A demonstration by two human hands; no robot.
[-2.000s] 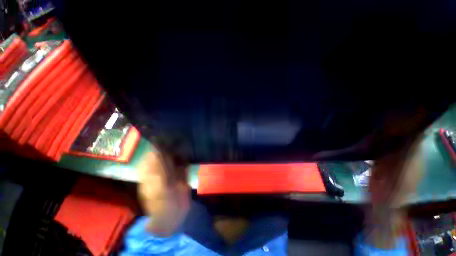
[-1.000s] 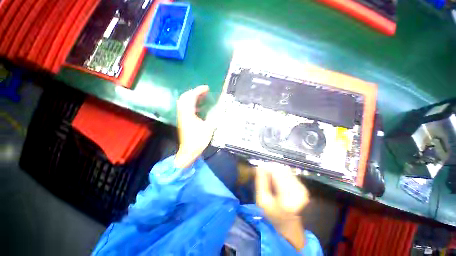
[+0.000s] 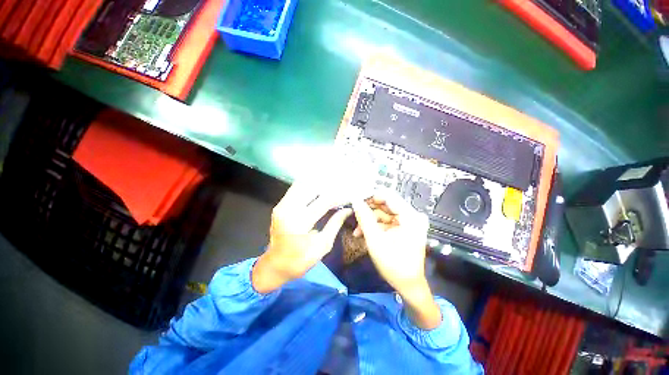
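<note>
An open laptop base [image 3: 455, 192] lies tilted in an orange-red foam tray [image 3: 456, 89]. Its long dark battery [image 3: 449, 135] fills the far half; a round black fan [image 3: 463, 203] sits in the near half. My left hand [image 3: 299, 231] and my right hand [image 3: 396, 238] meet at the base's near left corner, fingertips close together. Glare washes out the left fingers. Whether a small part is pinched between the fingertips cannot be made out. The hands hide that corner of the base.
A blue parts bin [image 3: 253, 40] stands beyond, left. Another laptop base [image 3: 143, 36] lies in foam at far left, beside stacked trays [image 3: 29, 26]. A black-handled screwdriver [image 3: 549, 253] and a silver-dark feeder [image 3: 623, 209] are at right. A black crate [image 3: 121, 256] is below left.
The large dark shape that filled the view two seconds ago is gone. Since one second ago, my hands have come together at the near left corner; the right hand moved up from below the edge.
</note>
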